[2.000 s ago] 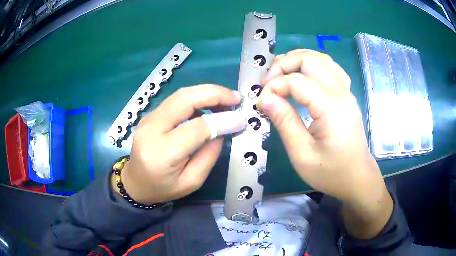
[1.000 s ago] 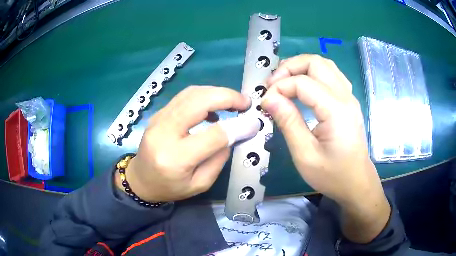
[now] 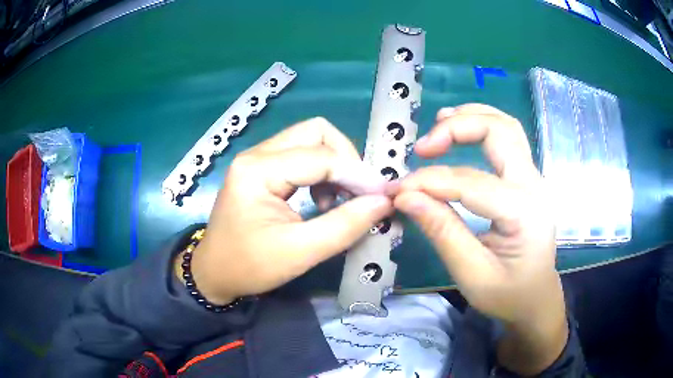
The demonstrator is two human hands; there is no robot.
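A long grey metal housing (image 3: 402, 72) with round dark ports lies in front of me, its scalloped edge to the right. My left hand (image 3: 288, 214) and my right hand (image 3: 480, 221) meet over its lower middle, thumb and finger of each pinched together. Anything between the fingertips is too small or hidden to make out. The fingers partly cover the ports beneath. A whitish finger cot on my left finger is mostly hidden. The other fingers of my right hand are raised beside the housing.
A second ported housing (image 3: 244, 117) lies slanted at the left. A blue bin (image 3: 87, 193) with a clear bag and a red bin (image 3: 23, 199) stand at far left. A clear blister tray (image 3: 583, 159) lies at right. Blue tape (image 3: 490, 74) marks the bench.
My hands have moved slightly down along the housing, and their fingertips have come together. The middle small hole now shows. The view has shifted a little.
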